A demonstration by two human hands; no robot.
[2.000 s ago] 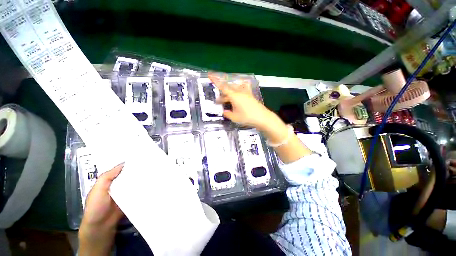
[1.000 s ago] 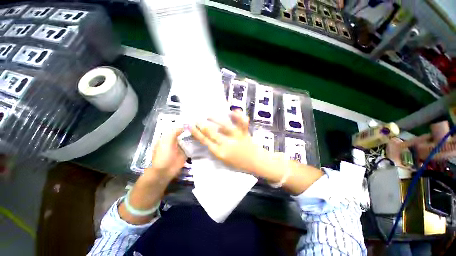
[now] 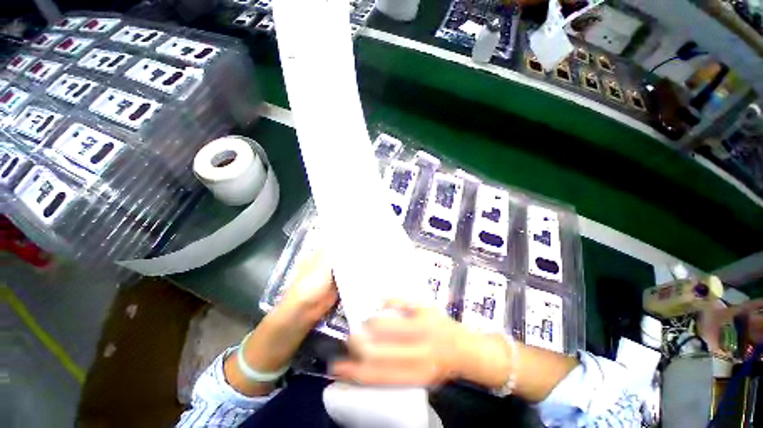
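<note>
A long white label strip [image 3: 330, 125] runs from the top edge down across the tray to my hands; its lower end curls near my lap. No print is readable on it now. My left hand [image 3: 308, 288] is at the strip's left edge, its fingertips partly hidden by the strip. My right hand [image 3: 401, 347] is blurred and lies over the strip's lower part, fingers across it. Behind the strip, a clear blister tray [image 3: 577, 251] holds white devices [image 3: 490, 219] with dark print and dark ovals, in two rows. The strip covers its left part.
Tall stacked full trays [image 3: 155, 167] stand at left. A label roll [image 3: 230, 171] with a trailing tail lies beside them. The green conveyor belt [image 3: 468, 117] and pale rail run behind. A cream bottle [image 3: 682, 295], cables and a white slip [image 3: 634, 368] are at right.
The strip has slid and straightened, its lower end now curling below my right hand. Both hands are lower in view. The view has shifted, showing more of the stacked trays.
</note>
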